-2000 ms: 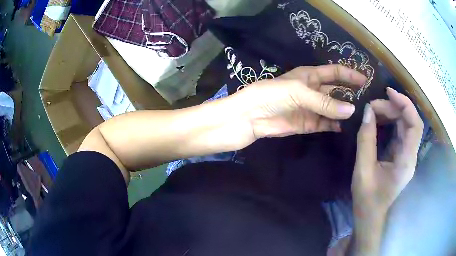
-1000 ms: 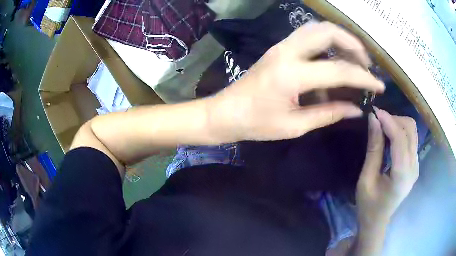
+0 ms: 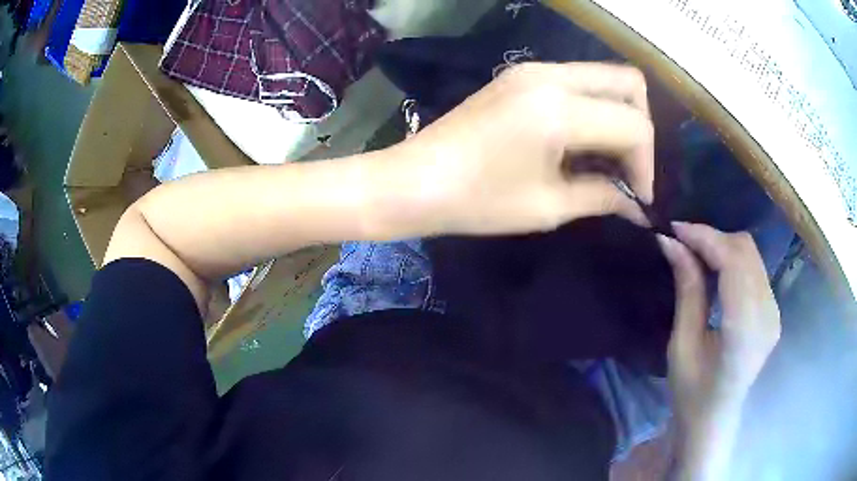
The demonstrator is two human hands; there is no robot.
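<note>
The dark embroidered garment (image 3: 554, 282) lies over my lap and against the table edge, hard to tell from my black top. A little cream embroidery (image 3: 512, 58) shows above my left hand. My left hand (image 3: 536, 150) reaches across from the left and pinches the garment's dark edge with its fingertips. My right hand (image 3: 719, 301) pinches the same edge just beside it, fingertips close together. A small shiny sliver (image 3: 624, 188) shows under my left fingers; I cannot tell if it is a tool or embroidery.
The white table (image 3: 752, 103) with its wooden edge curves along the right. A maroon plaid garment (image 3: 221, 47) lies on a pale surface at the upper left. A cardboard box (image 3: 89, 169) with white cloth stands on the green floor. A pale blur covers the lower right.
Two seconds ago the hands were apart and the embroidery lay open to view. Now my left hand has come over it and down to the edge beside my right fingertips, and both pinch there.
</note>
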